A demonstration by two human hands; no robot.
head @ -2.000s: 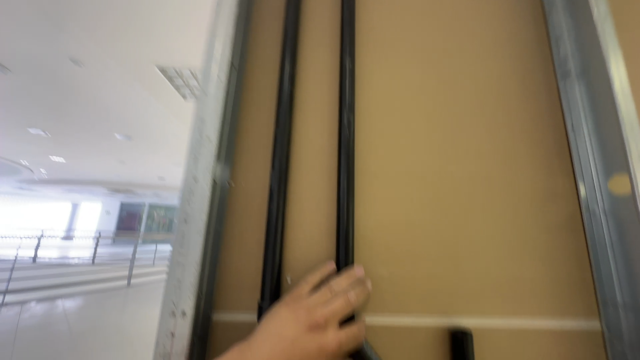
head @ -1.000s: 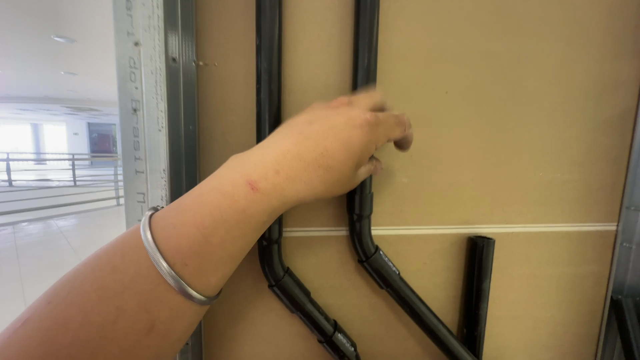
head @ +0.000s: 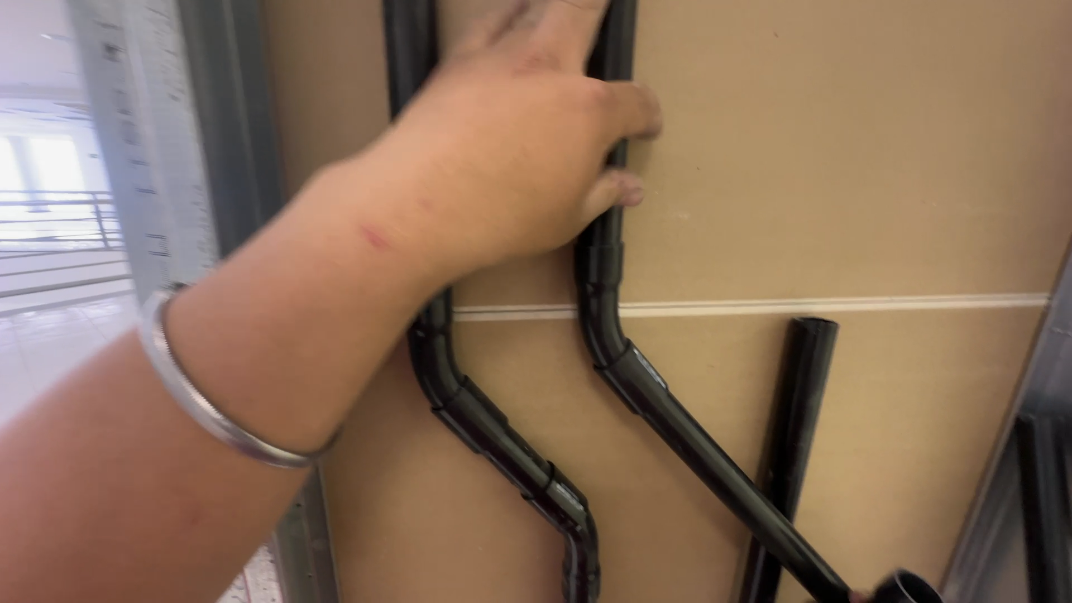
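Observation:
My left hand point(head: 536, 142), blurred, lies across the upper part of a black plastic pipe point(head: 610, 222), its fingers spread apart; whether it presses on the pipe is unclear. A silver bangle point(head: 201, 402) circles that wrist. Below the hand, the pipe bends at an elbow fitting point(head: 601, 322) and slopes down right. A second bent black pipe point(head: 410, 42) runs to its left, partly behind my forearm. At the bottom edge, a sliver of skin point(head: 858, 597), probably my right hand, shows beside an open round pipe end point(head: 904, 586); its grip is hidden.
A tan wall panel point(head: 837, 184) with a pale horizontal seam point(head: 837, 305) lies behind the pipes. Metal studs stand left point(head: 234, 126) and right point(head: 1013, 419). A straight black pipe point(head: 804, 402) leans behind the sloping one. Beyond the left stud are railings point(head: 59, 218) and a pale floor.
The view has shifted down along the pipes. The bends and the straight pipe now show more fully. My left hand remains over the pipes, and the open pipe end has come into sight.

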